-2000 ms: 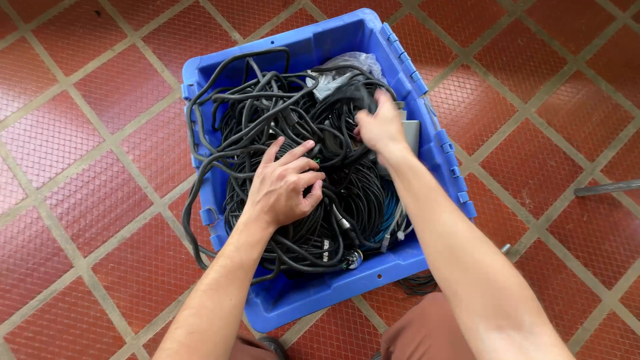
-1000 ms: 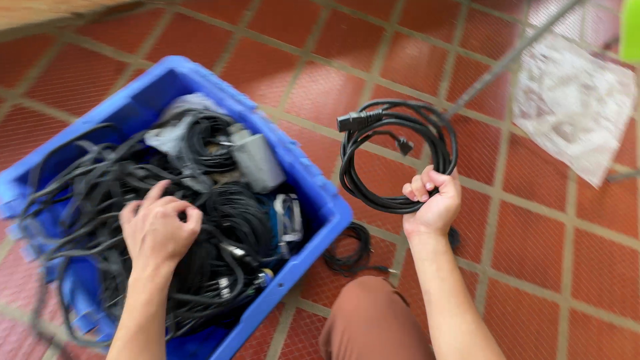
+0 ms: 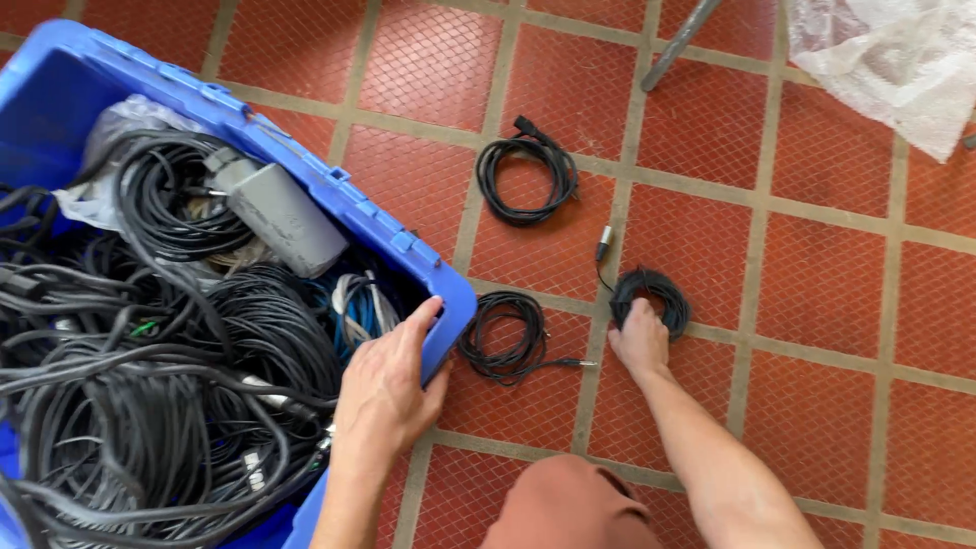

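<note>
My left hand (image 3: 390,381) grips the near right corner of a blue plastic crate (image 3: 335,180), which is full of black cables (image 3: 267,328). On the tiled floor, my right hand (image 3: 642,335) has its fingers on a coiled black cable (image 3: 675,305) with an XLR connector (image 3: 605,242) lying beyond it. Left of that hand lies a coiled cable with a jack plug (image 3: 505,335). Farther off is a coiled power cable (image 3: 526,181). Inside the crate are a grey box (image 3: 288,217) and blue and white cables (image 3: 358,305).
Clear plastic wrap (image 3: 900,61) lies on the floor at the upper right. A grey metal leg or pole (image 3: 679,46) reaches down to the floor at the top. My knee (image 3: 572,507) is at the bottom edge.
My right hand has let go of the coiled power cable, which now lies on the floor, and is at another coil. My left hand has moved from above the cables to the crate's corner.
</note>
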